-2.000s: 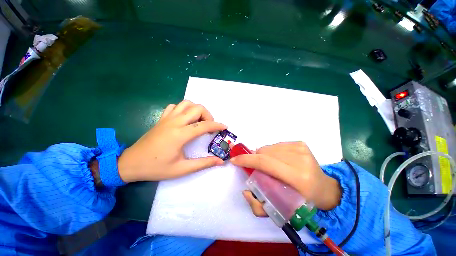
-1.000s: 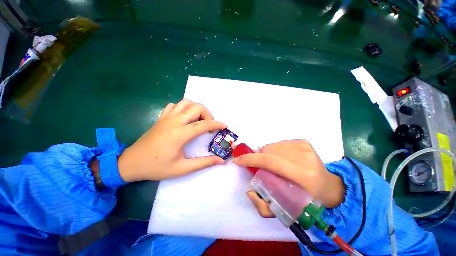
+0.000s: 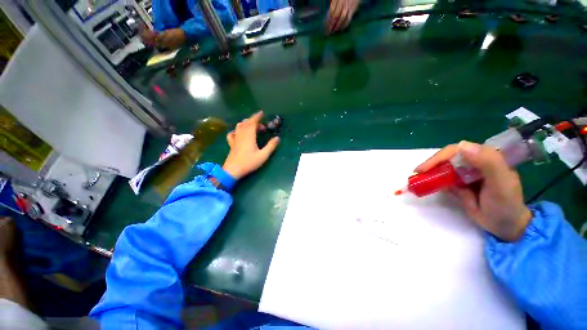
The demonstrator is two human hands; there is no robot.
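Observation:
My left hand (image 3: 244, 149) reaches out over the green bench, thumb and fingers apart. A small black electronic module (image 3: 273, 122) lies at its fingertips; whether a finger touches it I cannot tell. My right hand (image 3: 492, 187) holds the glue syringe (image 3: 441, 179) above the white pad (image 3: 360, 258). The syringe's red front and orange tip point left, over the pad. Its clear barrel and green adapter point to the upper right. No module is on the visible pad.
A crumpled white tube (image 3: 164, 158) lies on brownish film (image 3: 206, 132) left of my left hand. Several modules lie along the far bench; one black module (image 3: 525, 80) is at upper right. A metal post and white panel (image 3: 71, 97) stand at left. Other people's hands (image 3: 341, 13) show across the bench.
My left hand has moved off the pad, forward and left onto the bench; the module is no longer over the pad. My right hand has lifted the syringe away to the right. The view has turned left.

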